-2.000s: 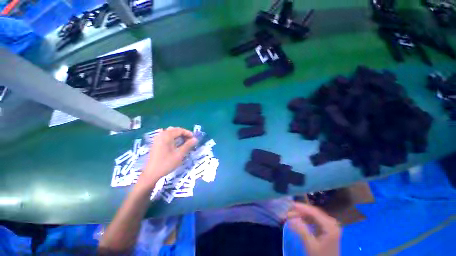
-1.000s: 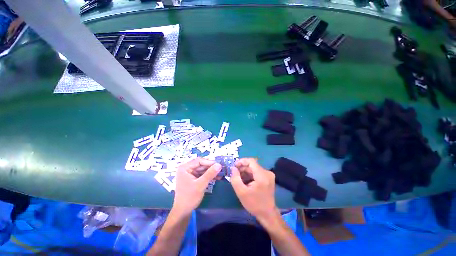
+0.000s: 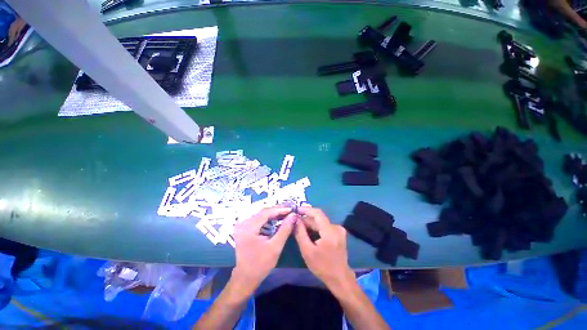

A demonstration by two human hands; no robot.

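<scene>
My left hand point(image 3: 259, 243) and my right hand point(image 3: 320, 242) meet at the fingertips over the near edge of the pile of slotted plates. Both pinch a small piece point(image 3: 291, 207), mostly hidden by the fingers; it looks greyish, and its exact kind cannot be told. The pale slotted plates point(image 3: 222, 187) lie loose on the green table, left of and behind my hands. Two small groups of black pads, one farther point(image 3: 359, 161) and one nearer point(image 3: 380, 232), lie right of my hands. A large heap of black pads point(image 3: 492, 190) lies farther right.
A slanted grey-white post point(image 3: 109, 71) stands at the left. A black frame unit point(image 3: 154, 63) lies on a white sheet point(image 3: 201, 84). Black bracket assemblies point(image 3: 376, 97) lie at the back. Below the table are plastic bags point(image 3: 174, 293) and an open cardboard box point(image 3: 421, 298). A person's arm point(image 3: 569, 14) shows top right.
My right hand has come up from below the table edge to meet my left hand. My left hand has moved from the pile toward the table's near edge. The fingertips have since drawn closer together.
</scene>
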